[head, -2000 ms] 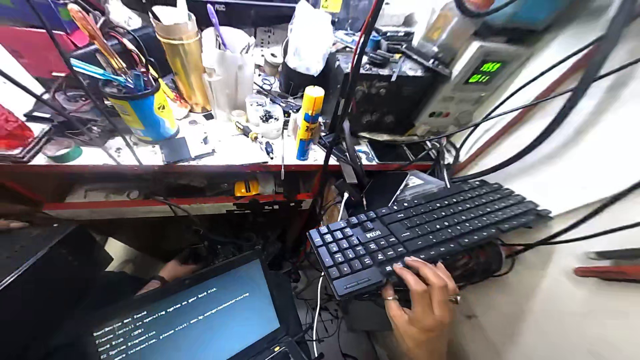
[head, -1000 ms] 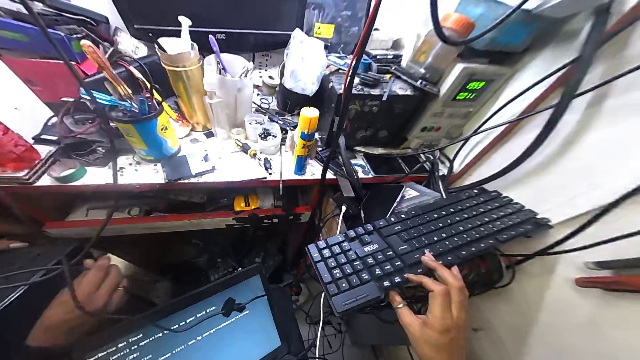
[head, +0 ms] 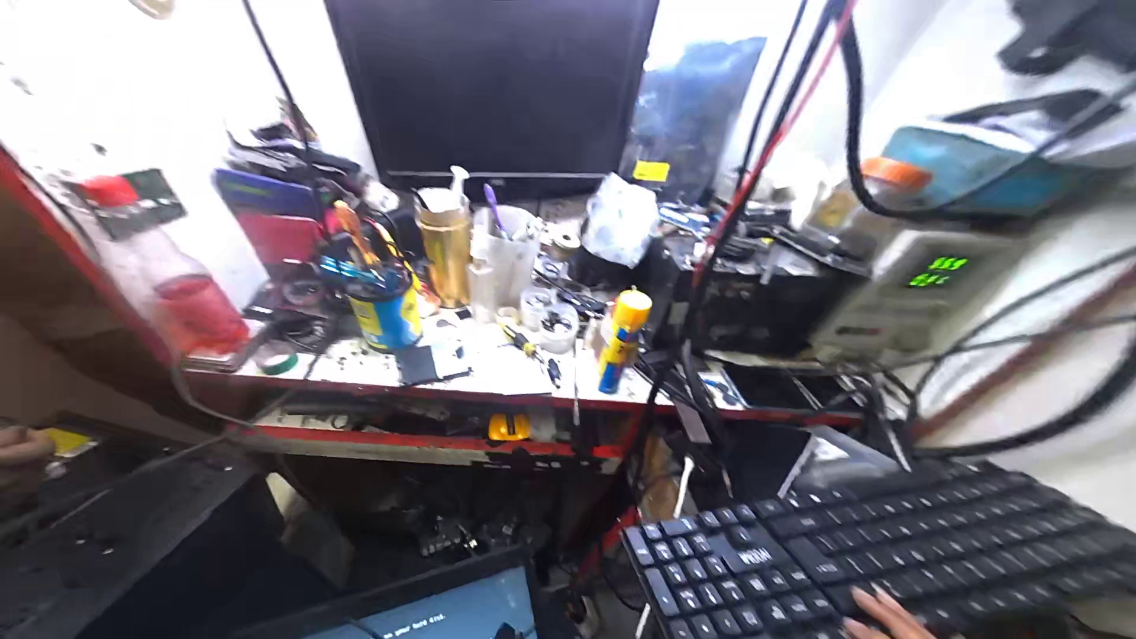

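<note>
Fingertips of my right hand point(head: 887, 614) rest on the keys near the lower edge of a black computer keyboard point(head: 852, 555) at the lower right. The rest of this hand is cut off by the frame. My left hand is not in view. At the bottom centre, a black-framed laptop screen point(head: 453, 612) shows light text on blue, with its lower part cut off. A blurred hand point(head: 22, 453) at the far left edge is near a yellow item point(head: 67, 441); whose hand it is cannot be told.
A red-edged workbench point(head: 497, 377) holds a blue-yellow can of tools point(head: 386, 315), a yellow spray can point(head: 625, 342) and small containers. Behind stands a black monitor point(head: 497, 89). A device with a green display point(head: 923, 284) stands right. Cables hang across the right side.
The view has tilted up and shifted. A hand and forearm beside the laptop screen one second ago are out of view. My right hand remains at the keyboard, now showing only fingertips.
</note>
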